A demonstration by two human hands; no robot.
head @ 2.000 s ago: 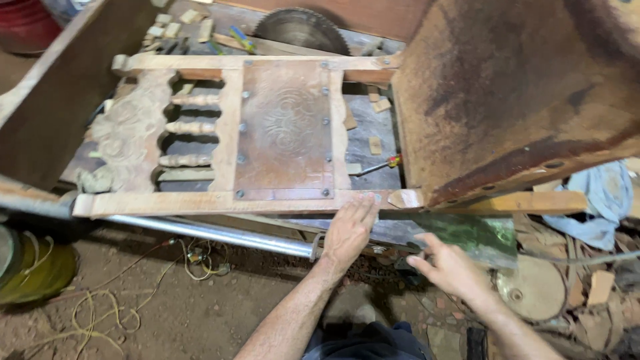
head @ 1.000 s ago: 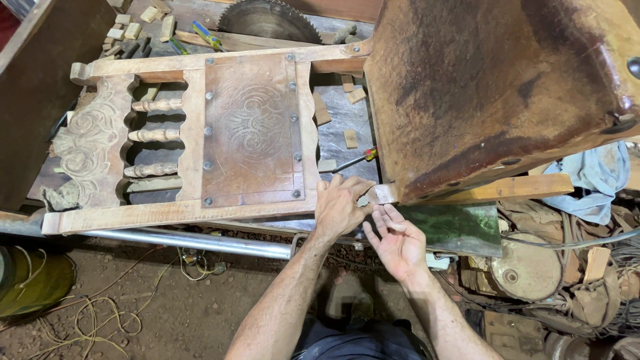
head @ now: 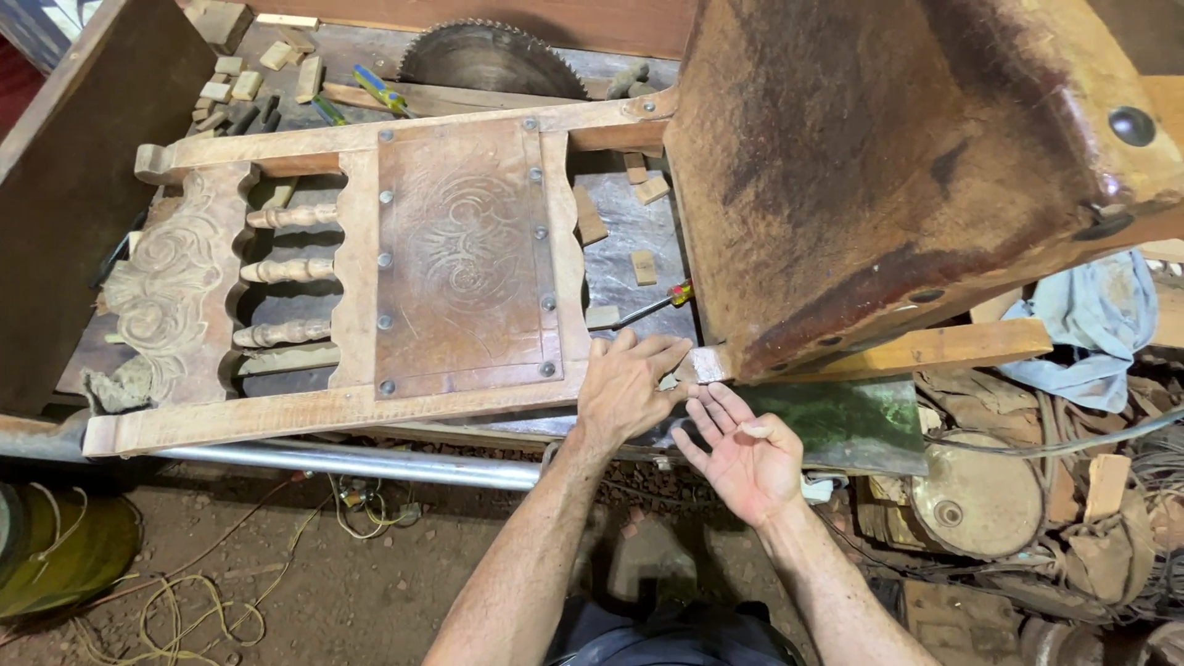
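Note:
A carved wooden chair [head: 472, 392] lies on its back, with a tooled leather back panel [head: 462, 259] and a worn leather seat [head: 860, 176] rising at the right. My left hand [head: 629, 384] rests on the near side rail beside the seat, fingers bent over the wood; whether it pinches something small there is hidden. My right hand [head: 747, 453] is palm up just below the joint, fingers spread, its fingertips at the rail's lower edge by a pale, shiny patch [head: 709, 364] on the wood. Nothing is seen in the right palm.
Behind the chair lie a circular saw blade [head: 490, 63], chisels or screwdrivers [head: 377, 88] and small wood blocks [head: 247, 85]. A screwdriver [head: 661, 302] lies under the chair frame. A metal pipe [head: 370, 462] runs along the near edge. A blue cloth [head: 1091, 324] and cables are at the right.
My right hand, earlier apart from the rail with its back showing, has turned palm up and come to the rail beside my left hand. My left hand's fingers have bent from lying flatter.

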